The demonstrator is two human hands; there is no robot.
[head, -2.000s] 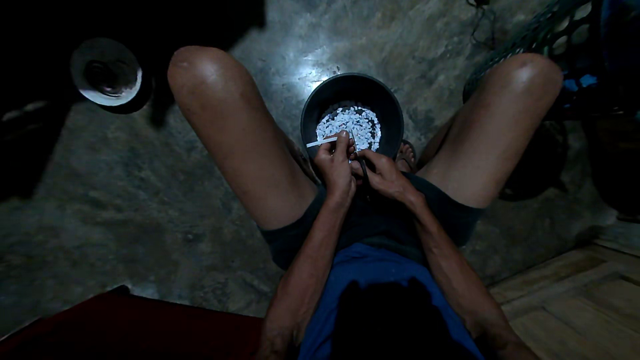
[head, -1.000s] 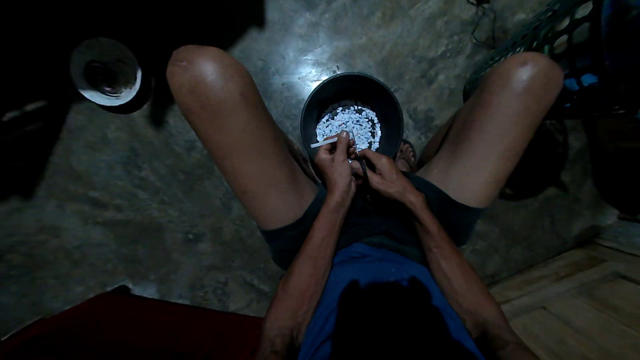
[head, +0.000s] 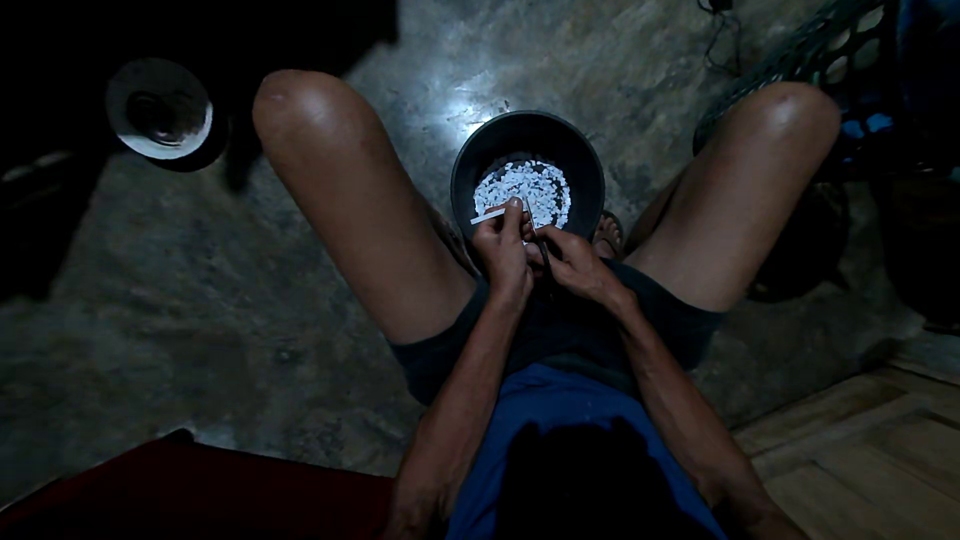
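A dark round bucket (head: 466, 161) stands on the floor between my knees, with many small white cut pieces (head: 525, 184) lying in its bottom. Over its near rim, my left hand (head: 504, 244) pinches a narrow white strip (head: 487, 217) that sticks out to the left. Close beside it on the right, my right hand (head: 574, 259) is closed around dark-handled scissors (head: 544, 255), whose thin blades point up toward the strip's right end. The fingers hide part of the strip and of the scissors, and how far apart the blades are is too small to tell.
A round dish or lid (head: 169, 148) with a pale rim lies at the upper left. A dark openwork plastic basket (head: 806, 56) stands at the upper right, near a thin cord (head: 724, 45). A wooden panel (head: 862, 450) is at the lower right, and a dark red surface (head: 225, 487) at the lower left.
The white strip in my left hand has shifted slightly in angle and now slopes down more toward its left end. Both hands stay over the bucket's near rim.
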